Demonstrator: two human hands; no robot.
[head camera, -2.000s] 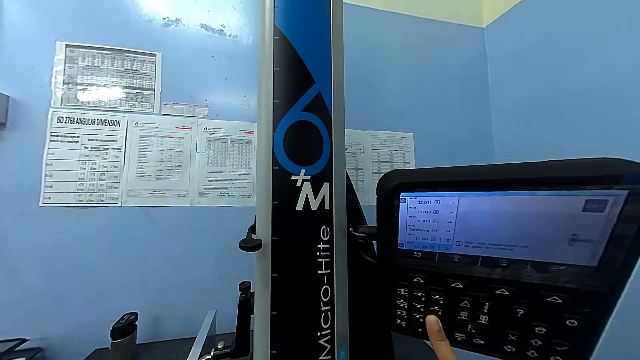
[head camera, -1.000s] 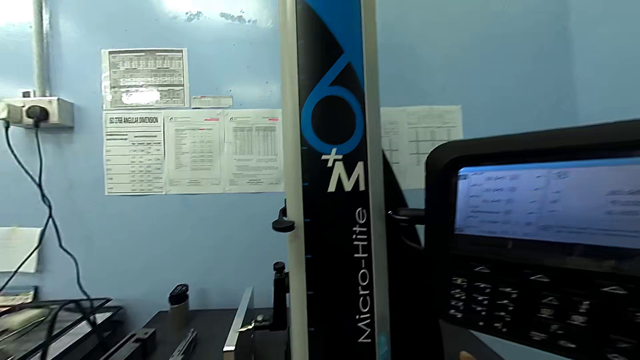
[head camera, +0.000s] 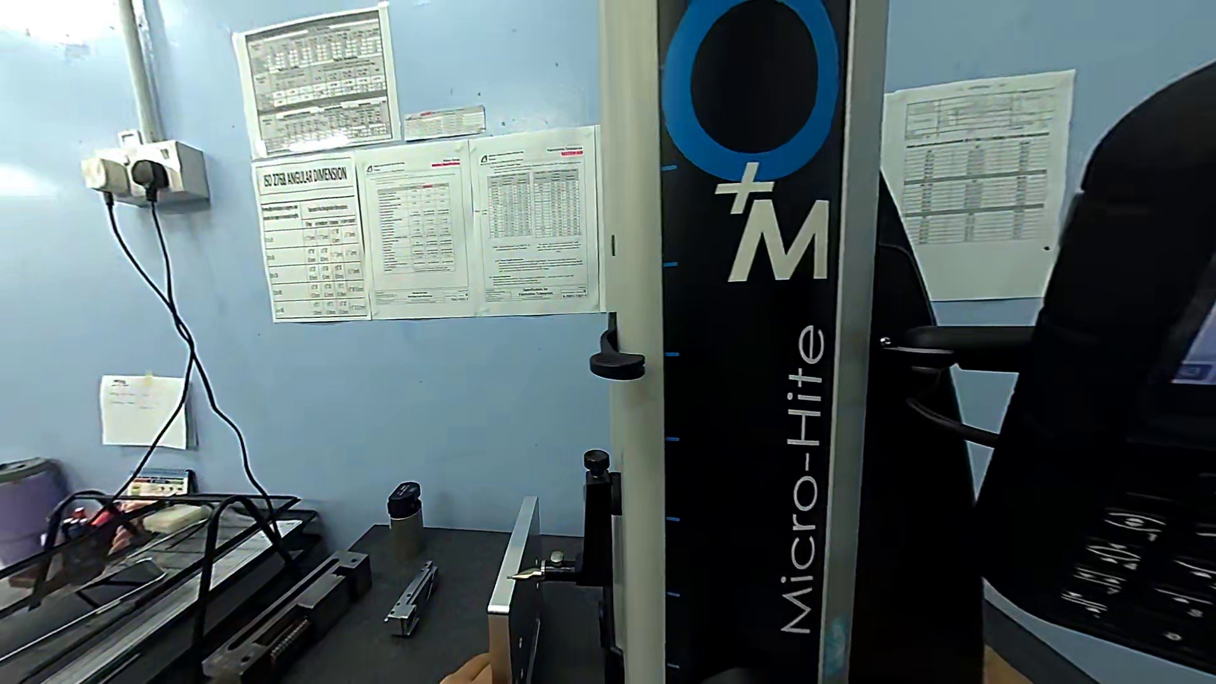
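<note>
The column of a Micro-Hite height gauge (head camera: 750, 427) stands upright in the middle of the view. On its left side, a probe holder (head camera: 597, 532) carries a thin probe (head camera: 541, 572), whose tip is at an upright metal plate (head camera: 511, 589). At the bottom edge, part of my left hand (head camera: 467, 671) is against or beside the plate's lower left side; its grip is hidden. A small part of my right hand (head camera: 1003, 669) shows below the gauge's control panel (head camera: 1092, 456), mostly cut off by the frame.
On the dark surface plate (head camera: 456, 551) lie a small metal clamp-like part (head camera: 411, 600), a dark vise-like block (head camera: 294, 608) and an upright black-capped cylinder (head camera: 406, 518). A wire tray (head camera: 204, 570) is at left. Cables hang from a wall socket (head camera: 157, 176).
My right hand has left the panel's keys, where its finger was two seconds ago. Part of my left hand has come into view by the metal plate. The view has turned left.
</note>
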